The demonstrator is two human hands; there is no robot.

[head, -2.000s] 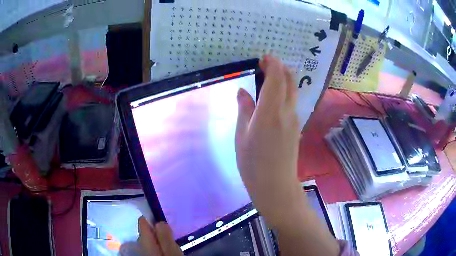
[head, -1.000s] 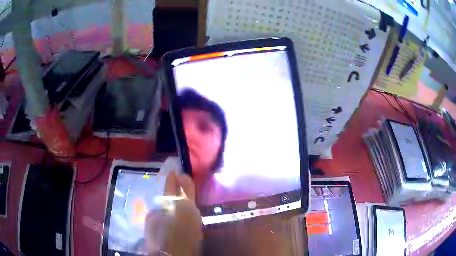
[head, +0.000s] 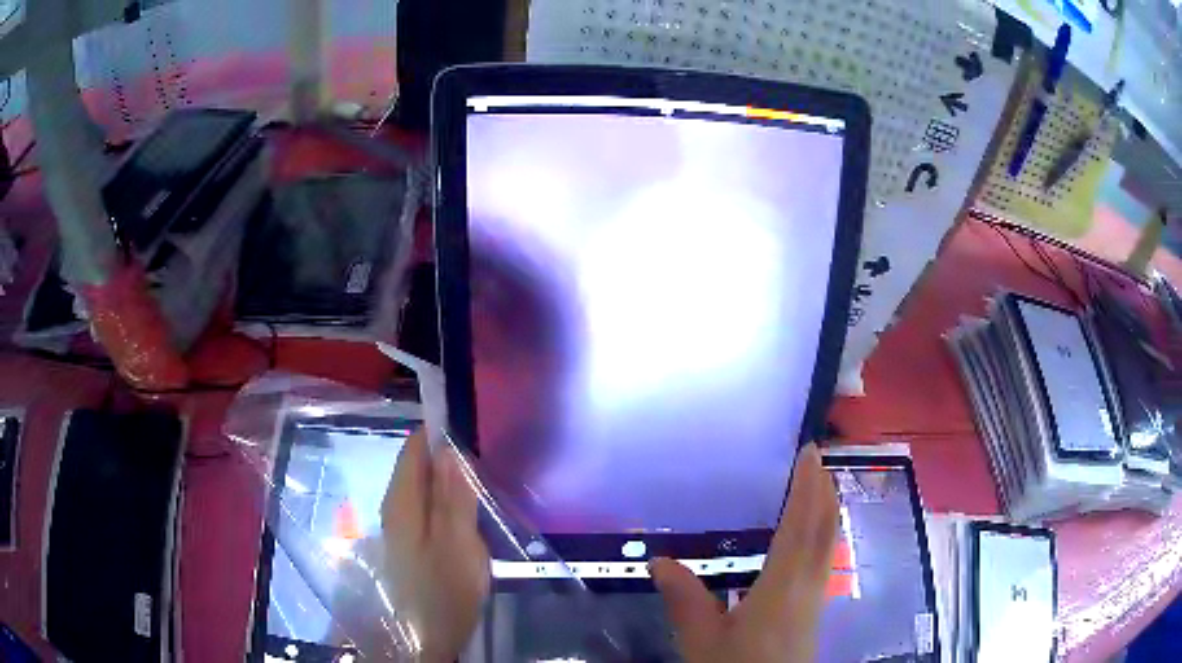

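A black-bezel tablet [head: 674,311] is held upright in the middle. Its screen shows a blurred camera picture with a bright white area, a dark head shape at left and a bottom bar with round buttons. My left hand [head: 438,550] grips its lower left edge, with a clear film sleeve [head: 318,518] hanging at that hand. My right hand [head: 765,583] grips the lower right edge, thumb over the bottom bezel. Both hands are cut off below by the picture's edge.
A camera test chart [head: 907,207] stands behind the tablet. Stacked tablets [head: 1011,415] lie at right. Lit tablets lie left [head: 344,473] and right [head: 888,544] below; a dark tablet [head: 114,531] lies further left. A wrapped post [head: 130,330] stands at left.
The tablet has come nearer and looks larger and straighter. My right hand now holds its lower right edge. The clear film now shows beside my left hand. The screen picture has blurred.
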